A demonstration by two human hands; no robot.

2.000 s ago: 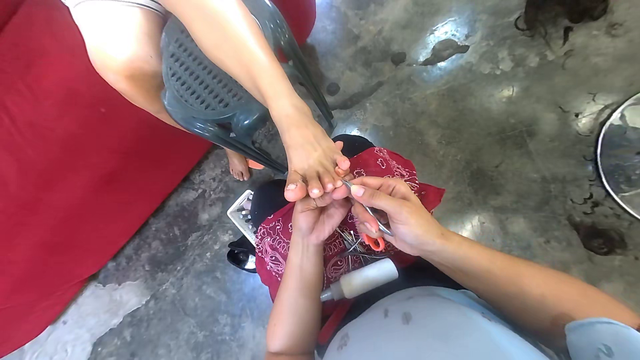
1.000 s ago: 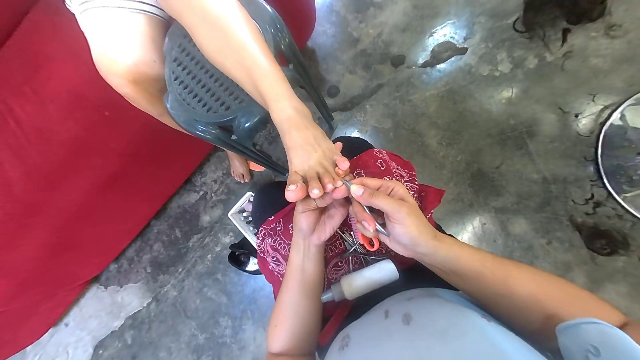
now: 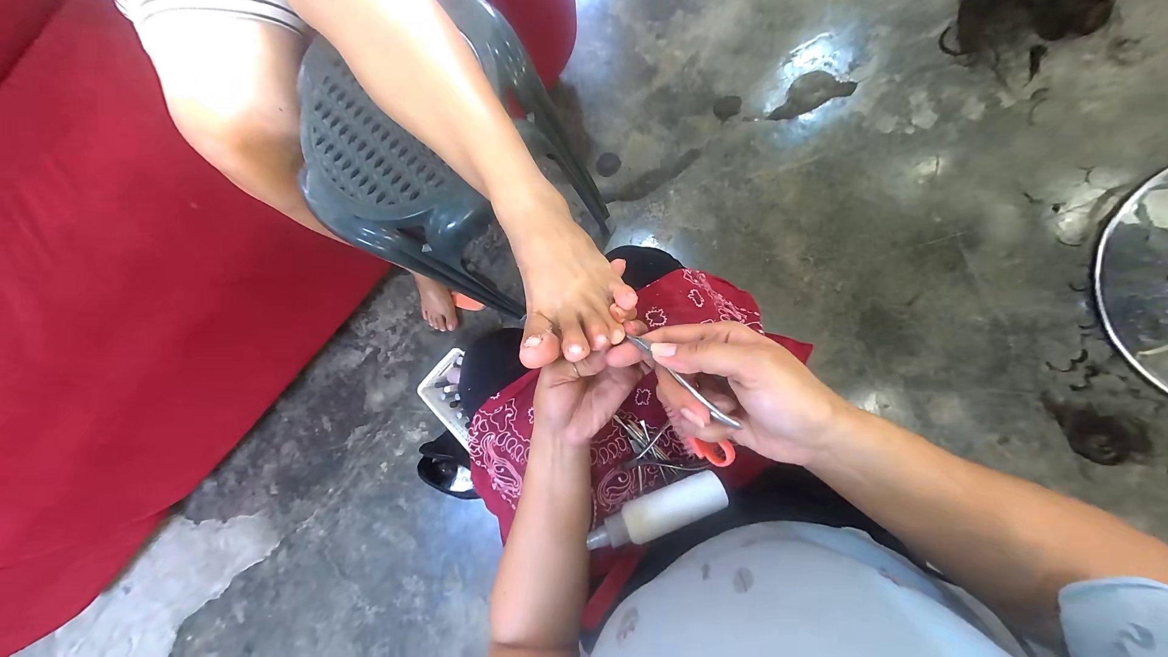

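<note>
Another person's bare foot (image 3: 570,283) rests over my lap, toes toward me. My left hand (image 3: 584,397) is under the toes, its fingers curled around them from below. My right hand (image 3: 748,383) holds a slim curved metal tool (image 3: 698,394), its tip against one of the smaller toes; the exact kind of tool cannot be told. On my lap lies a red patterned bandana (image 3: 511,438). Several metal implements (image 3: 650,447), an object with an orange loop handle (image 3: 716,451) and a white squeeze bottle (image 3: 671,507) lie on it.
A grey-green plastic chair (image 3: 365,146) stands under the person's leg, beside a red cloth covering (image 3: 137,274). The person's other foot (image 3: 436,303) is on the concrete floor. A white basket with small bottles (image 3: 443,392) sits left of my lap. At far right is a round metal-rimmed object (image 3: 1109,292).
</note>
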